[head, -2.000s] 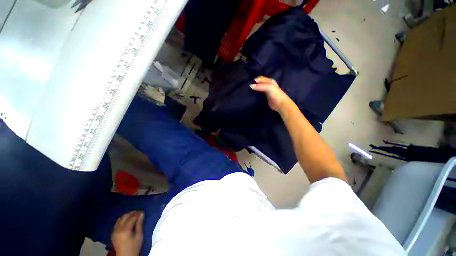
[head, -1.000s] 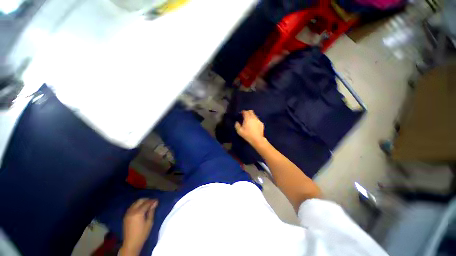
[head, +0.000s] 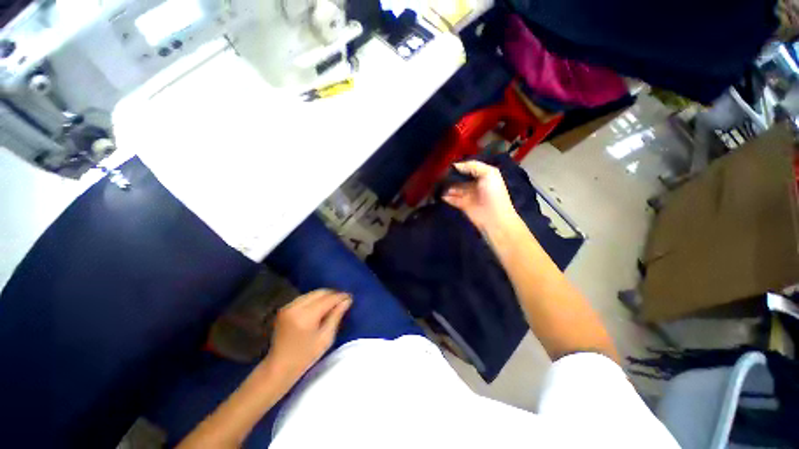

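Note:
A large dark navy panel (head: 105,289) hangs over the table's front edge at the left, its upper end near the needle area of the white sewing machine (head: 144,66). My right hand (head: 477,197) is over the dark fabric pile (head: 447,263) beside my right thigh. Its thumb and fingers are a little apart with dark cloth behind them; whether they pinch any cloth cannot be told. My left hand (head: 307,324) is above my lap with fingers curled together, and nothing shows in it. Yellow-handled snips (head: 328,90) lie on the white table (head: 254,167).
A red plastic stool or crate (head: 482,131) stands beyond the pile, which rests on a metal-edged support (head: 556,215). A large carton (head: 723,228) stands at the right, with a grey-blue chair or bin (head: 714,408) below it. Dark and magenta cloth (head: 561,70) is at upper right.
The view has swung up, bringing the machine and snips into sight. My left hand has risen from low on my lap towards the table edge. My right hand has moved towards the pile's far edge.

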